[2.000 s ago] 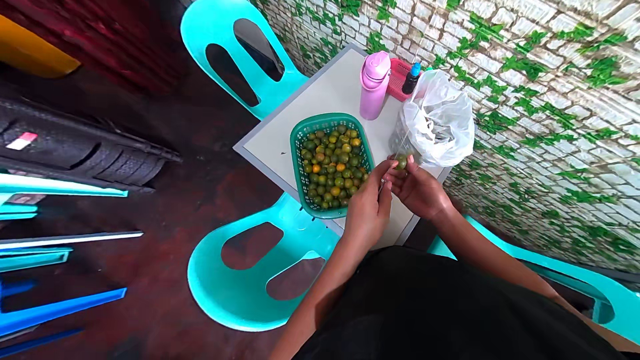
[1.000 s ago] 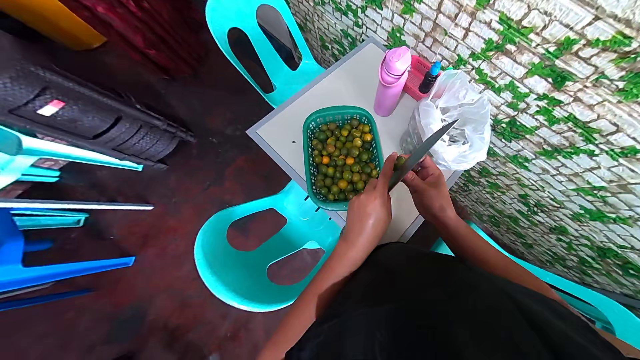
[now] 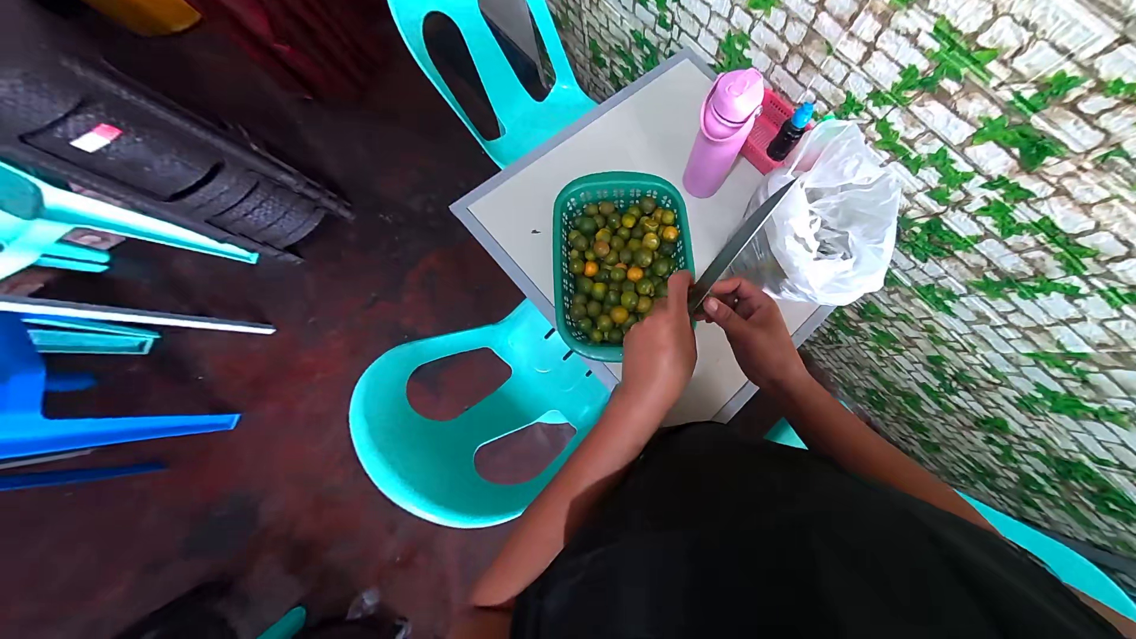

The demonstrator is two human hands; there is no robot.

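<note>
My left hand [image 3: 658, 346] grips a long-bladed knife [image 3: 745, 235] beside the right edge of a green plastic basket [image 3: 564, 257]. The blade slants up and away, its far end in front of a white plastic bag [image 3: 839, 222]. Small green and orange citrus fruits [image 3: 621, 257] fill much of the basket. Close to the knife's near end, my right hand [image 3: 754, 333] has its fingertips pinched on a small green citrus fruit, mostly hidden by the fingers. The knife's handle is hidden in my left hand.
A pink bottle [image 3: 721, 133], a red plastic basket [image 3: 768, 129] and a dark bottle with a blue cap [image 3: 790, 133] stand at the back of the table [image 3: 524, 217]. Turquoise plastic chairs [image 3: 426, 444] adjoin it. A brick-patterned wall [image 3: 1003, 266] runs along the right.
The knife, not visible two seconds ago, came into view in my left hand. Its blade has since moved lower between the hands. The small fruit showed at my right fingertips in both earlier frames.
</note>
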